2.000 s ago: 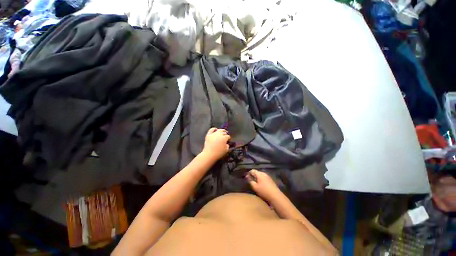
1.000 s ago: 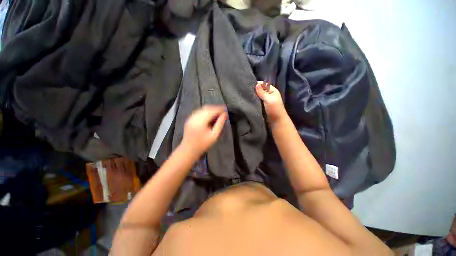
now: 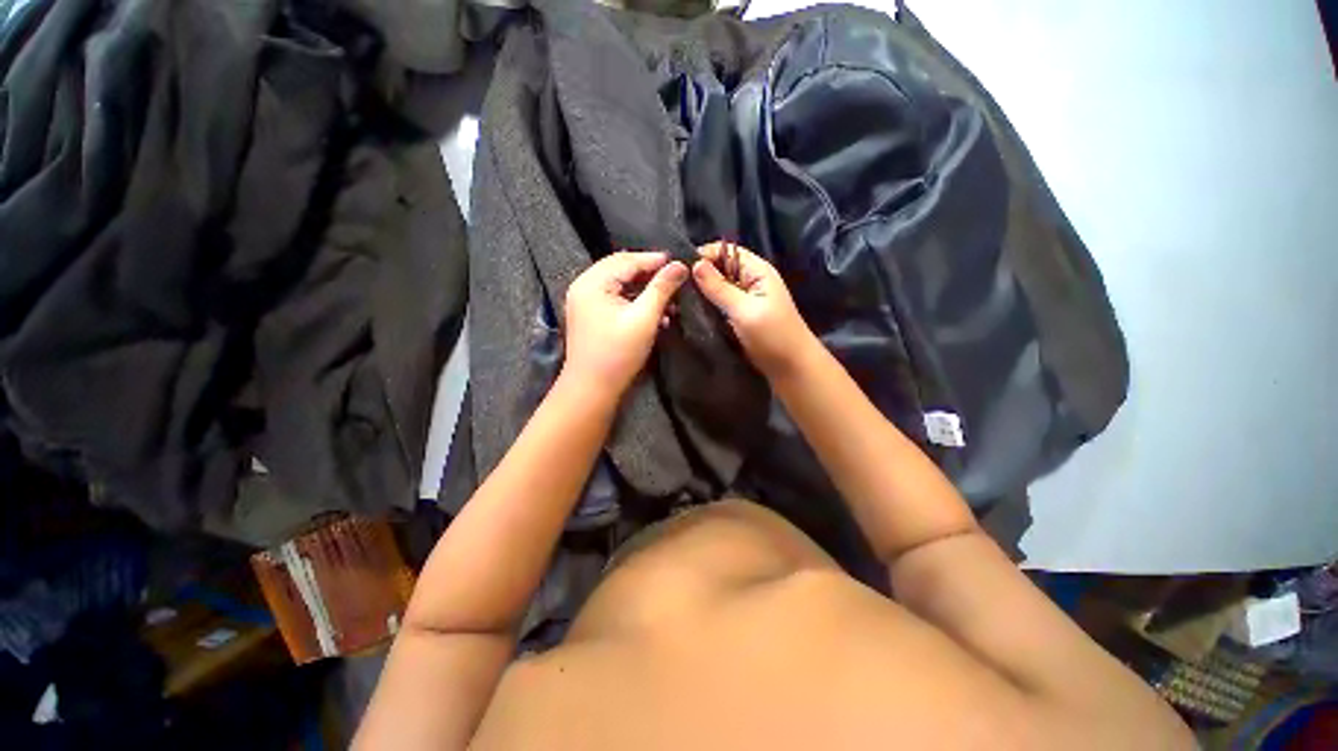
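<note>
A dark grey jacket (image 3: pixel 587 132) lies on the white table with its shiny blue-black lining (image 3: pixel 939 264) facing up on the right. A small white label (image 3: pixel 944 429) shows on the lining. My left hand (image 3: pixel 619 311) pinches the matt front edge of the jacket between thumb and fingers. My right hand (image 3: pixel 746 298) pinches the same edge just beside it, the fingertips of both hands nearly touching. A small dark thing shows at my right fingers; what it is cannot be told.
A large pile of dark grey garments (image 3: pixel 220 250) lies at left. The white table (image 3: pixel 1218 294) extends at right. An orange-brown slatted object (image 3: pixel 335 590) is below the table's edge at lower left. Boxes and other goods are at lower right.
My right hand has moved slightly left and my left hand has come beside it; both now pinch the jacket edge. Earlier my left hand was blurred above the cloth.
</note>
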